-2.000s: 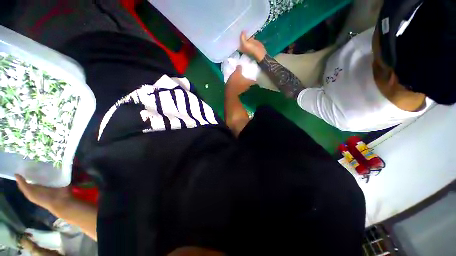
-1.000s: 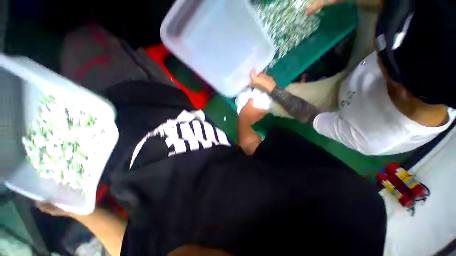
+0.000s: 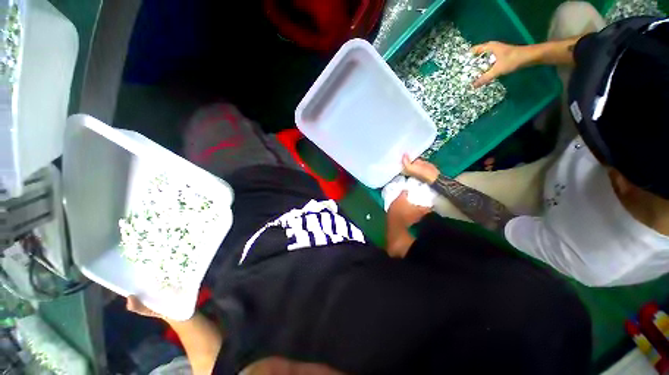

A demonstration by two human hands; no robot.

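Note:
A white tub with white-and-green small parts inside is tilted near my lap at the left. My left hand holds its lower rim; most of the fingers are hidden beneath the tub. My right hand is closed on a crumpled white bag or cloth, just below the corner of an empty white tub. A second person's hand holds that tub's corner. The person's other hand is among the parts in a teal-green crate.
A whitish tub with parts stands on the bench at the left, above silver machine fittings. A red stool is behind my leg. The second person, in a dark cap, sits at the right. Red-and-yellow objects lie lower right.
The view has shifted, so the lap tub sits further right and the bench tub shows. The second person's other hand has come into the crate's parts. Both my hands keep their holds.

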